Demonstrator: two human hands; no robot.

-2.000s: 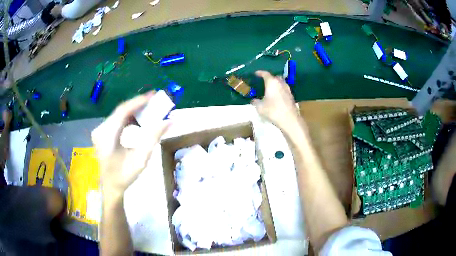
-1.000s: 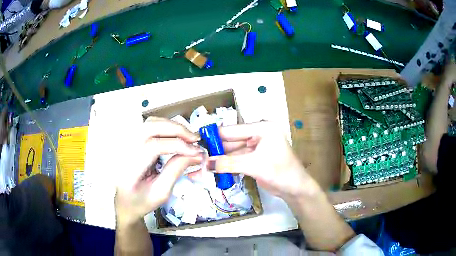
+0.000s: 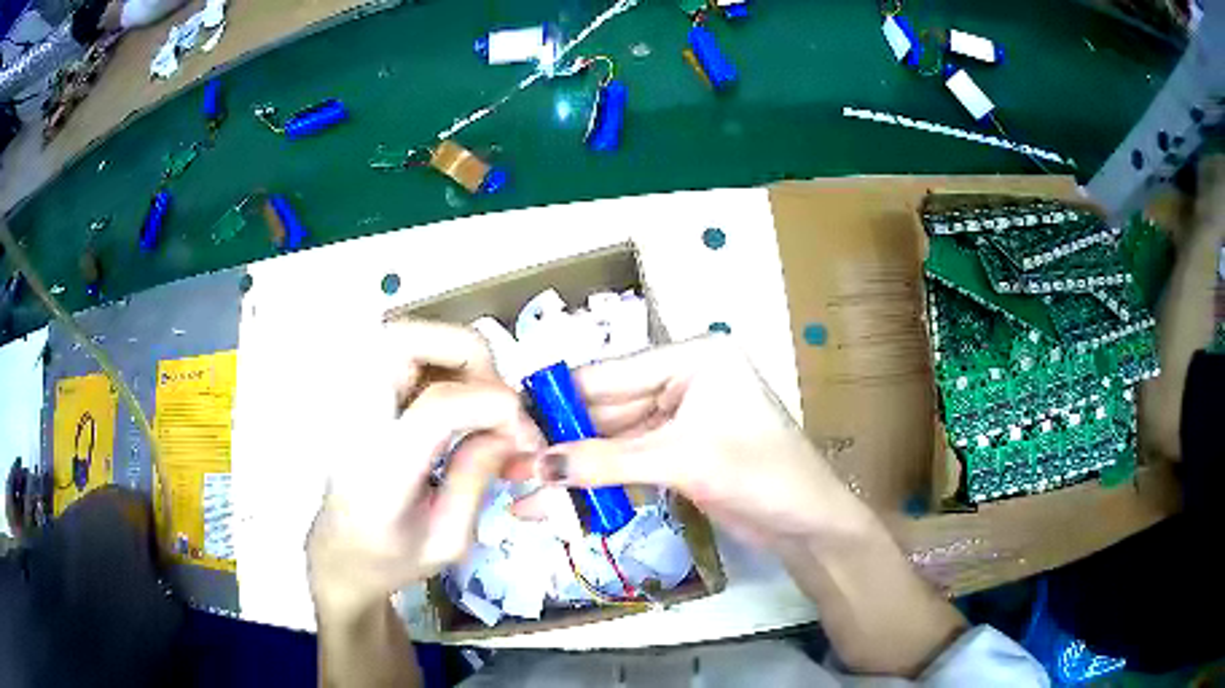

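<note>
A blue battery cell point(image 3: 580, 444) is held over the open carton point(image 3: 705, 565) of white scraps point(image 3: 517, 571). My right hand point(image 3: 712, 437) grips it between thumb and fingers from the right. Red and yellow lead wires point(image 3: 591, 581) hang from its lower end over the scraps. My left hand point(image 3: 430, 464) is at the cell's left side, its fingers bent and blurred close to my right thumb. Whether my left fingers pinch something cannot be told.
The green belt point(image 3: 403, 81) crosses the far side, carrying several blue cells and a white perforated strip point(image 3: 940, 132). A carton of green circuit boards point(image 3: 1041, 390) stands at the right. Yellow printed sheets point(image 3: 196, 444) lie at the left. A person's arm point(image 3: 1189, 303) shows at the right edge.
Two seconds ago my right hand was over the belt and my left held a white piece; both then came together at the cell. Since one second ago, belt items have shifted left in view.
</note>
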